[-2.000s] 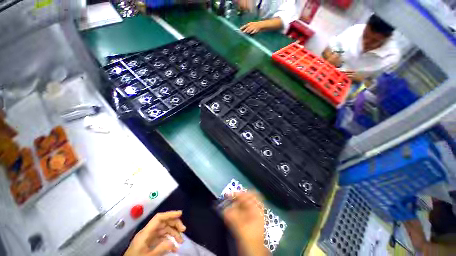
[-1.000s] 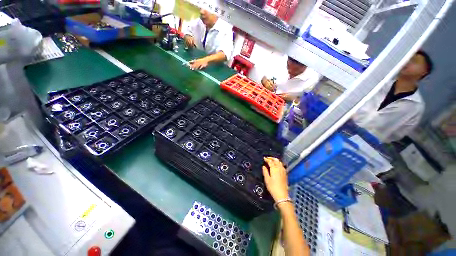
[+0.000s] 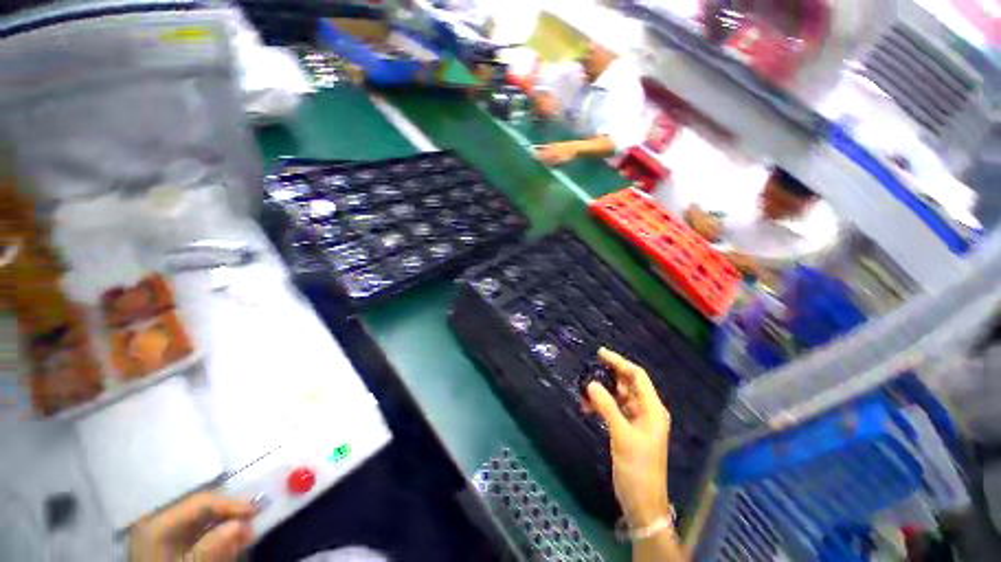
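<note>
My right hand (image 3: 637,434) is over the front part of the stacked black blister trays (image 3: 571,285). Its thumb and fingers close around a dark round housing (image 3: 597,380), low over the pockets; blur hides whether it touches the tray. Pale-centred round units sit in some pockets along the near left side. My left hand (image 3: 198,527) is at the bottom left by the white machine's front edge, partly cut off, fingers curled; I cannot tell if it holds anything. The perforated insert plate (image 3: 532,505) lies at the green bench's near edge.
The white machine table (image 3: 274,362) carries orange-brown nests (image 3: 148,343), a white pad (image 3: 148,445), a red button (image 3: 301,480) and a green button (image 3: 341,451). Another black tray (image 3: 395,225) lies behind. A red tray (image 3: 670,253), blue crates (image 3: 834,472) and people are beyond.
My right hand has moved from the tray stack's right corner to over its pockets, now around a dark part. My left hand has come into view. The camera view has swung left.
</note>
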